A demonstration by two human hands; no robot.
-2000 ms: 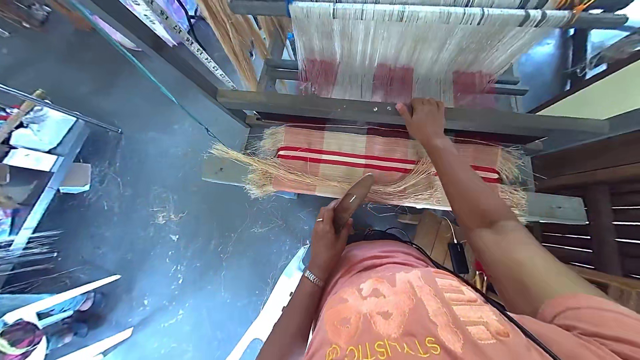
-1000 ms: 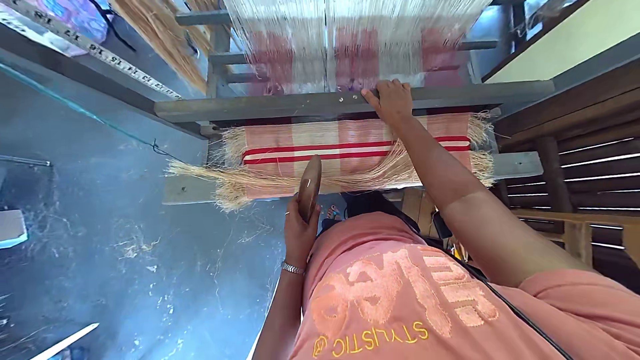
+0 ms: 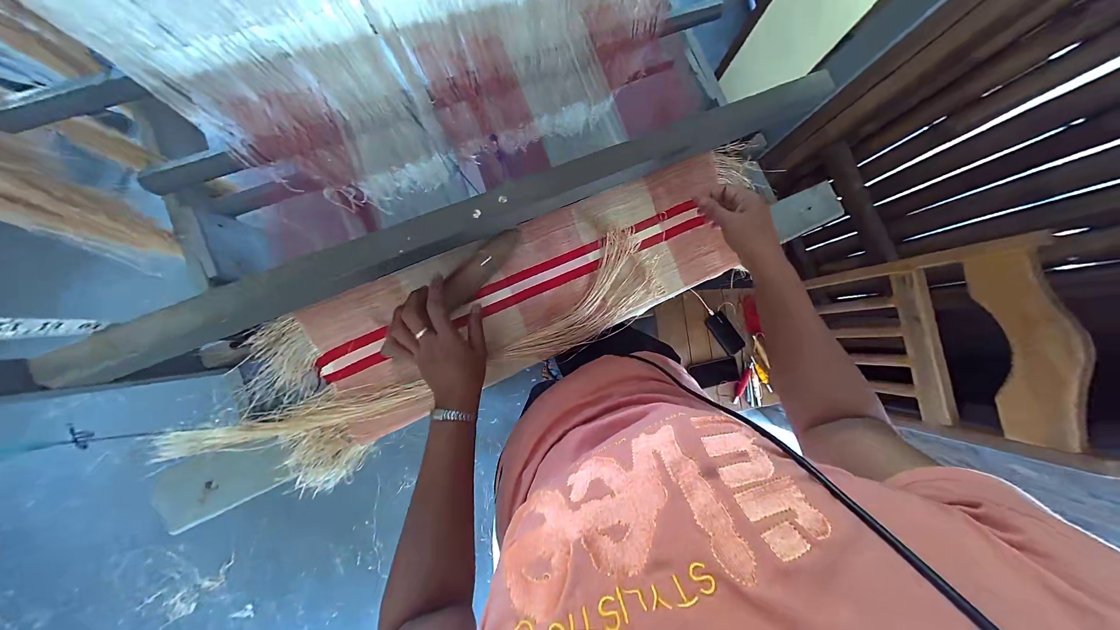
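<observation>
My left hand (image 3: pixel 442 346) rests over the woven cloth, on a brown boat-shaped weaving shuttle (image 3: pixel 481 267) whose far tip points up and right. The cloth (image 3: pixel 604 219) is pink and cream with red and white stripes and frayed edges. At its right edge, my right hand (image 3: pixel 733 217) has its fingertips bent at the end of the red stripes; whether they pinch a thread cannot be told. A bundle of loose straw-coloured fibre (image 3: pixel 560 332) lies across the near part of the cloth. Just beyond the cloth runs the loom's grey wooden beam (image 3: pixel 420 223).
White and pink warp threads (image 3: pixel 394 96) stretch behind the beam. A wooden bench (image 3: pixel 1041 341) and slatted wall stand at the right. Near my waist are a black device (image 3: pixel 724 332) with a cable and several small tools (image 3: pixel 754 381). Fibre hangs at the far left (image 3: pixel 79 192).
My left hand has moved with the shuttle from the cloth's near edge onto the cloth. My right hand has left the beam for the cloth's right edge. The view has turned and come closer.
</observation>
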